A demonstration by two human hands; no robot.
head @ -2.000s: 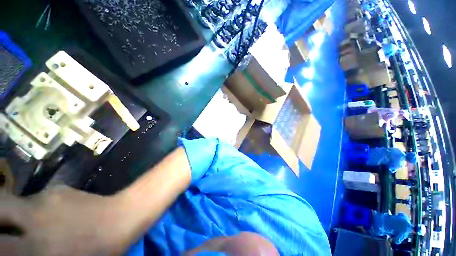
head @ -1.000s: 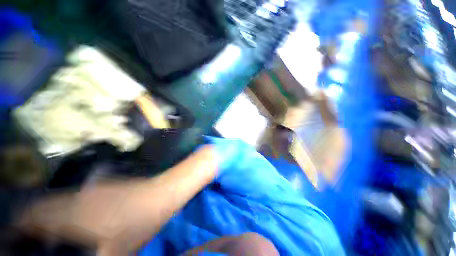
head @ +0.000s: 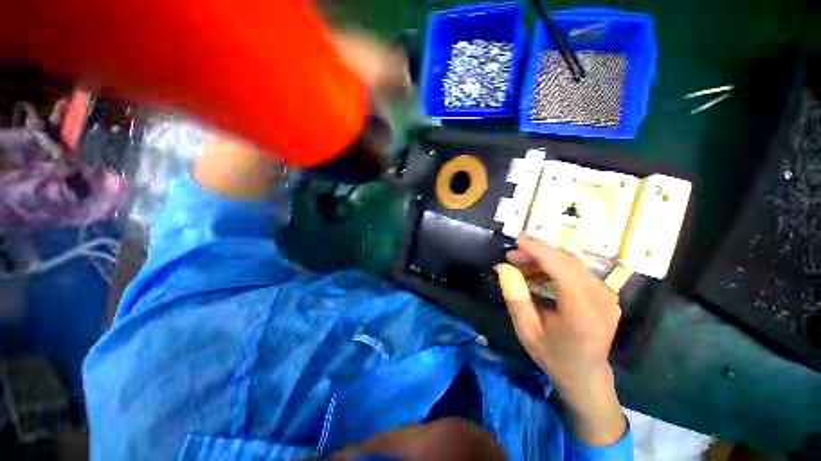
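Note:
A cream-white jig (head: 583, 209) lies on a black base plate (head: 666, 311). A tan-orange ring nest (head: 461, 182) with a dark centre sits left of it. My right hand (head: 563, 302) is at the jig's lower left edge, thumb and index finger close together, the thumb tip yellowish; a tiny dark spot shows there, but whether it is held is unclear. A large blurred orange-red screwdriver body (head: 261, 81) fills the upper left near the lens. My left hand (head: 376, 67) is blurred and mostly hidden behind it, so its grip cannot be seen.
Two blue bins stand behind the jig: the left bin (head: 475, 61) holds bright silver parts, the right bin (head: 590, 74) small parts with dark tweezers (head: 563, 45) in it. A black parts tray (head: 774, 225) is at the right. White paper or card (head: 666, 437) shows lower right.
The view has swung: the jig now appears further right, and both bins, the ring nest and the screwdriver have come into view. The open carton and distant line have left it.

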